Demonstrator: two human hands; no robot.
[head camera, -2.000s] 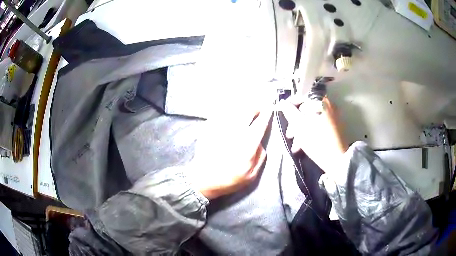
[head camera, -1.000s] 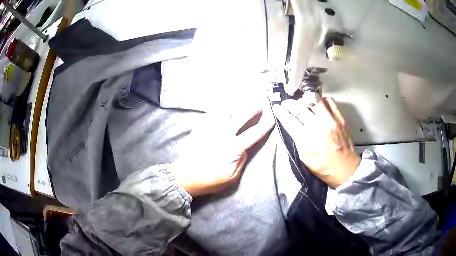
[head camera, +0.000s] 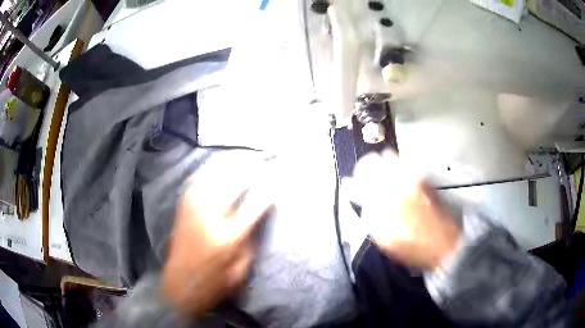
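A large grey garment (head camera: 96, 173) lies spread left of the needle area and runs down toward my lap, its middle washed out by glare. A dark panel (head camera: 345, 150) lies at the presser foot, and dark cloth (head camera: 391, 288) hangs below my right hand. My left hand (head camera: 211, 237) is blurred, over the grey cloth left of the seam; its grip is unclear. My right hand (head camera: 404, 211) is blurred and glared, over the dark panel right of the seam, fingers bent; its hold cannot be made out. The needle is lost in glare.
The off-white sewing machine head (head camera: 449, 102) stands at the upper right, with a pale-knobbed dial (head camera: 392, 72). A wood-coloured table edge (head camera: 56, 141) runs along the left. Beyond it are a red-lidded jar (head camera: 27, 88) and a scissor-like tool with yellow handles (head camera: 24, 192).
My left hand has moved left and down, away from the seam. My right hand has moved slightly down and back from the presser foot. More dark panel shows there. The camera view has shifted.
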